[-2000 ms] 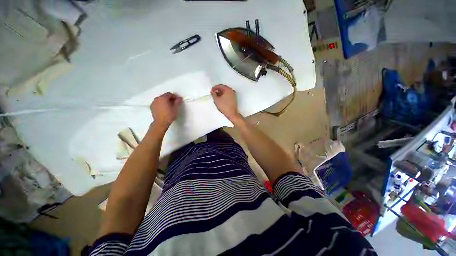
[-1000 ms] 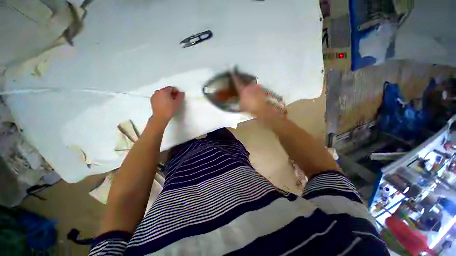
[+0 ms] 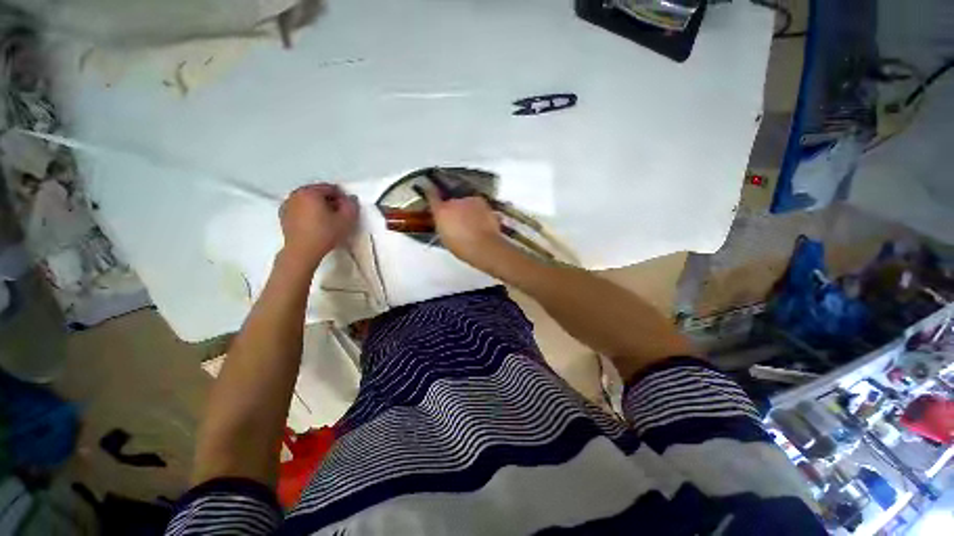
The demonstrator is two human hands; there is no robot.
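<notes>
My right hand [image 3: 463, 223] grips the brown handle of the steam iron [image 3: 418, 197], which lies on the cream fabric piece [image 3: 422, 274] near the table's front edge, its tip towards my left hand. My left hand [image 3: 319, 218] pinches the thin white tape [image 3: 209, 174], which runs from the far left of the table to my fingers. My left fingertips are a little left of the iron's tip. The fabric under the iron and the hand is partly hidden. Thread snips [image 3: 545, 104] lie on the table beyond the iron.
A second iron on a black rest [image 3: 669, 40] stands at the far right edge. Beige layered cloth [image 3: 157, 31] lies at the far left of the white table [image 3: 669, 157]. Red plastic [image 3: 303, 461] shows below the near edge. A blue-edged table [image 3: 821, 105] stands at right.
My right hand has left the fabric, taken hold of the iron and moved it left along the piece towards my left hand. The view has shifted, bringing the second iron and red plastic into sight.
</notes>
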